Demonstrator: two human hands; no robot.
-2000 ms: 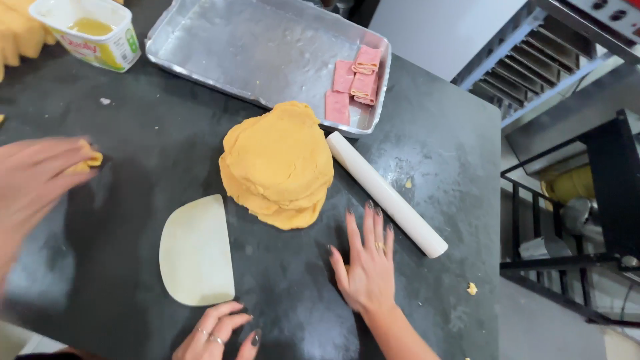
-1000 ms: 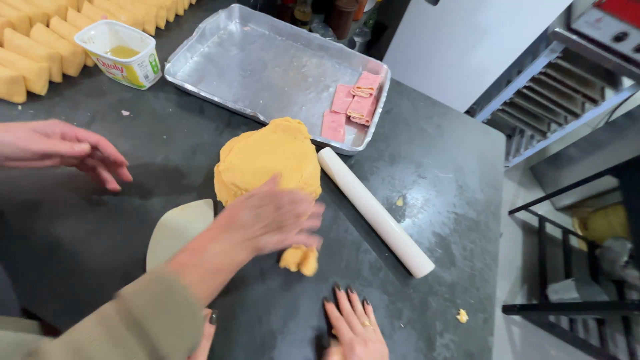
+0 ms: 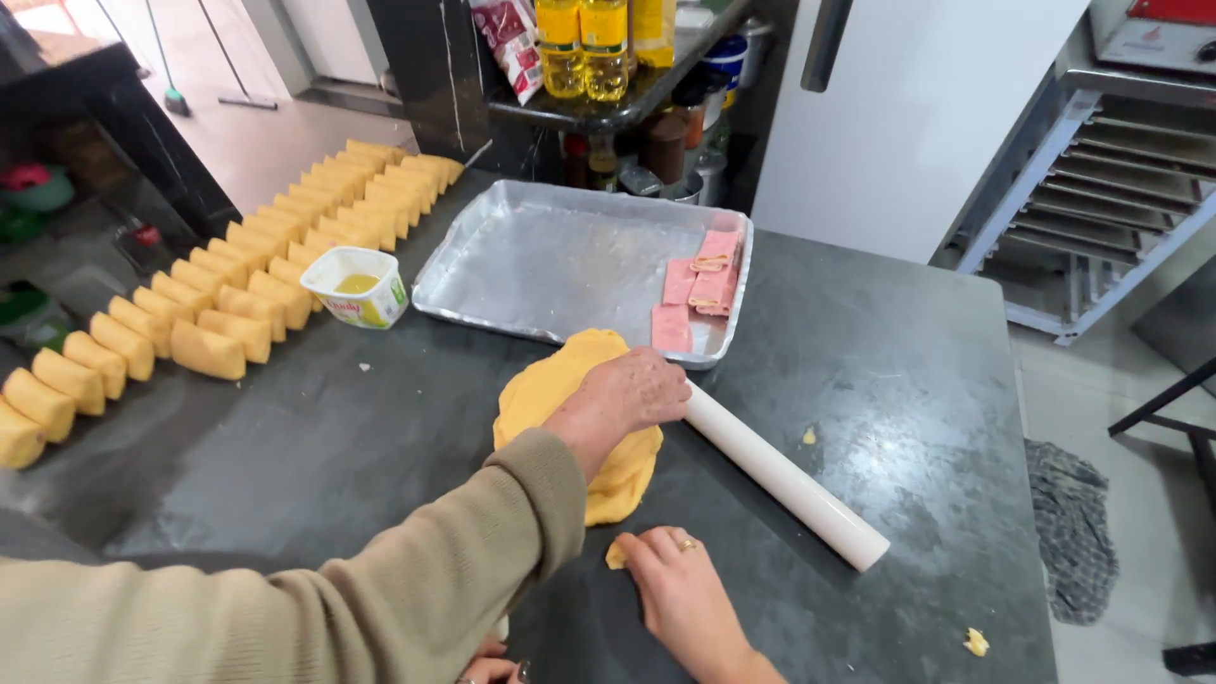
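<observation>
My right hand [image 3: 684, 589], with a ring, has its fingers closed on a small piece of dough [image 3: 616, 555] on the dark counter. Only the fingers of my left hand [image 3: 494, 667] show at the bottom edge, partly behind a co-worker's sleeve; a sliver of a pale scraper [image 3: 502, 628] shows beside them, and their grip is unclear. In front of my hands lies a stack of flattened yellow dough [image 3: 541, 385]. The co-worker's hand [image 3: 627, 394] is over it, near the end of a white rolling pin [image 3: 784, 475].
A metal baking tray [image 3: 532, 256] with folded pink slices [image 3: 673, 328] stands behind the dough. Left of it are an open margarine tub [image 3: 356, 285] and long rows of cut dough pieces [image 3: 237, 332]. The co-worker's sleeve [image 3: 380, 589] crosses the counter. Dough scraps [image 3: 976, 642] lie at right.
The co-worker's hand has moved from over the counter in front of the dough stack to over the stack. My right hand, earlier spread flat, now has its fingers on a small dough piece. The view has shifted.
</observation>
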